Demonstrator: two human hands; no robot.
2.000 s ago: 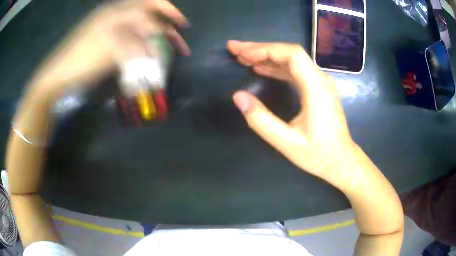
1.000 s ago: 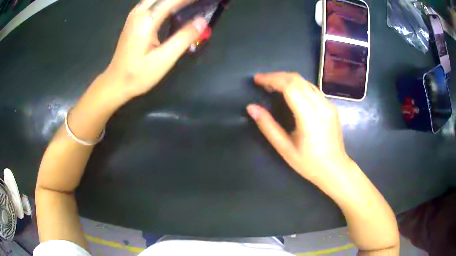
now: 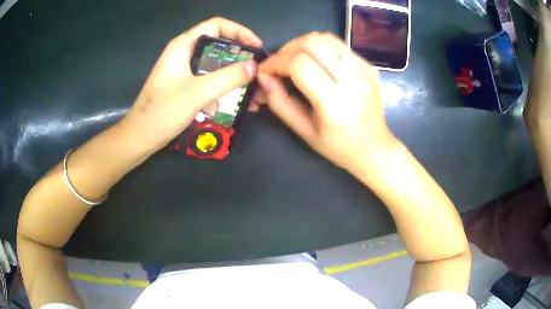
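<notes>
An open handheld device housing [image 3: 228,111] has a black frame, a green circuit board and a red lower end with a round yellow centre and black ring. My left hand [image 3: 181,87] holds it above the table, thumb across the board. My right hand [image 3: 329,96] has its fingertips pinched together at the upper right edge of the housing. A tiny dark thing shows at those fingertips; it is too small to make out, and the fingers partly hide that edge.
A smartphone [image 3: 379,36] lies on the dark table [image 3: 290,205] beyond my right hand. An open dark blue box [image 3: 483,72] with a red figure stands at the right. Clear plastic [image 3: 474,6] lies at the top right. Another person's arm [image 3: 539,102] is at the right edge.
My left hand now holds a housing with its board facing up, nearer the middle. My right hand has moved left to the housing's edge and its fingers have closed. The other person's arm has appeared.
</notes>
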